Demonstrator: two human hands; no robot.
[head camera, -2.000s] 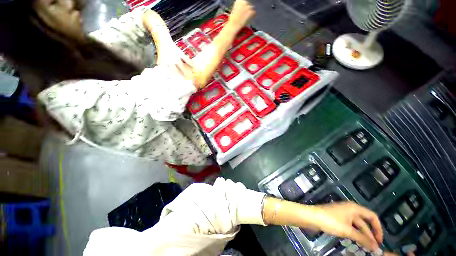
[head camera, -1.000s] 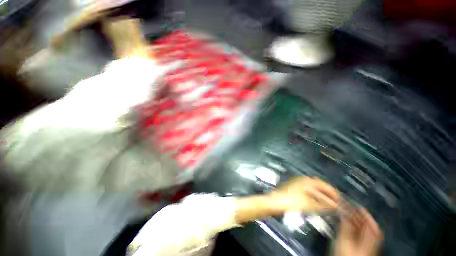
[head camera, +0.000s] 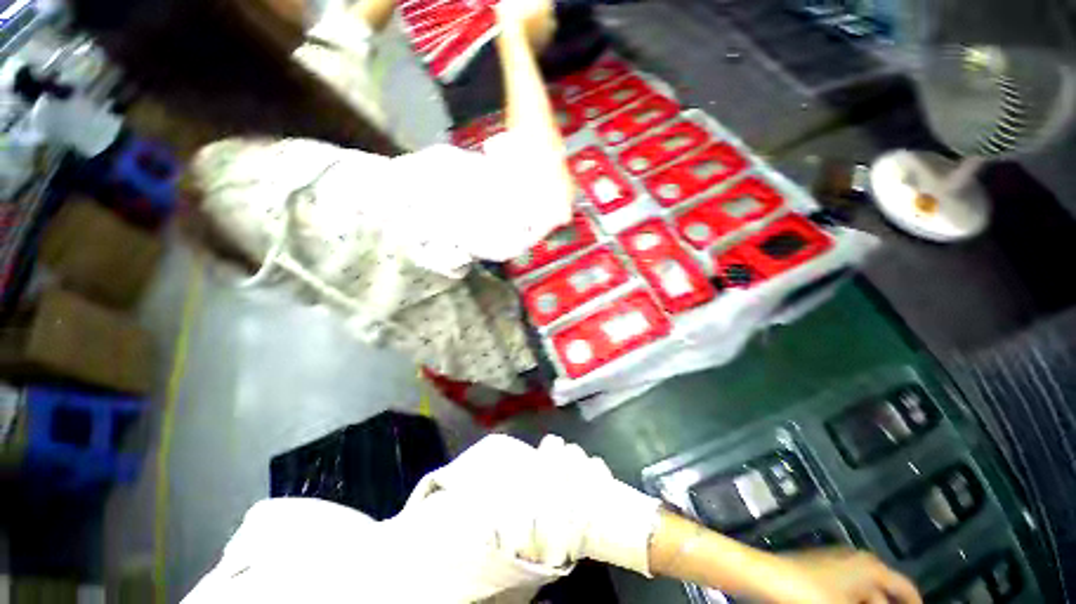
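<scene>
My left hand (head camera: 855, 578) reaches in from the lower left over a clear blister tray (head camera: 673, 481), close to the bottom edge of the picture. Its fingers are bent down, small and partly blurred, and I cannot tell if they hold anything. My right hand is out of the picture. Black housings lie in the tray pockets: one (head camera: 750, 493) at the tray's upper left, one (head camera: 883, 425) at the upper right and one (head camera: 930, 510) below it. My hand and forearm partly cover another housing. The tray lies on a dark green mat (head camera: 755, 378).
A neighbouring person's sleeve (head camera: 389, 195) and arm are at the upper left. Red frames (head camera: 610, 334) lie on layered grey-white trays (head camera: 708, 352) beyond my tray. A small fan with a white base (head camera: 929, 196) stands at the upper right. Stacked trays (head camera: 1027, 395) are at the right edge. Cardboard boxes (head camera: 89, 336) are far left.
The view has shifted, so the trays sit lower and further right than two seconds ago. My right hand has left the picture. The neighbour's hand is now at a fanned red stack.
</scene>
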